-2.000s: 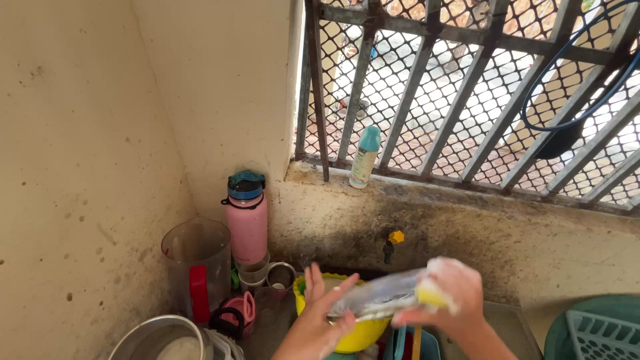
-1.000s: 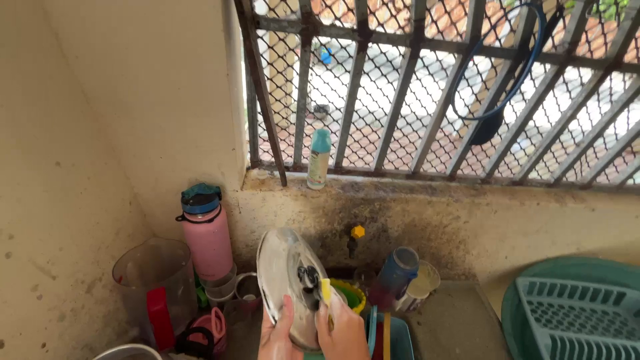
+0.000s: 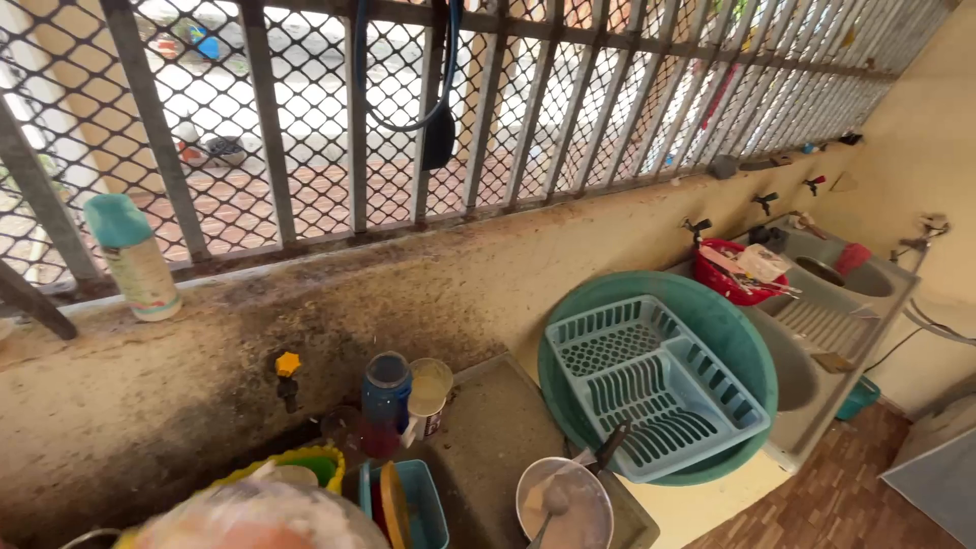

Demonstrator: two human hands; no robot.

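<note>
A blurred, rounded, whitish lid-like thing (image 3: 305, 511) fills the bottom left of the head view, very near the camera. Pinkish patches show on it; whether they are my left hand, my right hand or a reflection cannot be told. No finger shows clearly, and any grip is hidden by blur and the frame's edge. Behind it is a yellow-rimmed basin (image 3: 335, 465) with green inside. Just right of it, a light blue plastic container (image 3: 431, 503) holds an orange-brown round-edged piece (image 3: 393, 499). A blue tumbler (image 3: 386, 393) and a mug (image 3: 429, 396) stand beyond, by the wall.
A pan (image 3: 564, 499) holding murky liquid and a ladle sits on the counter. To its right, a dish rack (image 3: 663, 381) lies in a green tub (image 3: 564, 305). Farther are a red basket (image 3: 713, 278) and sinks (image 3: 820, 320). A yellow-handled tap (image 3: 287, 364) and a spray can (image 3: 133, 259) are left.
The view has swung right, toward the dish rack and sinks. Earlier, both my hands were on the lid, with a yellow sponge; now the sponge and clear outlines of the hands do not show.
</note>
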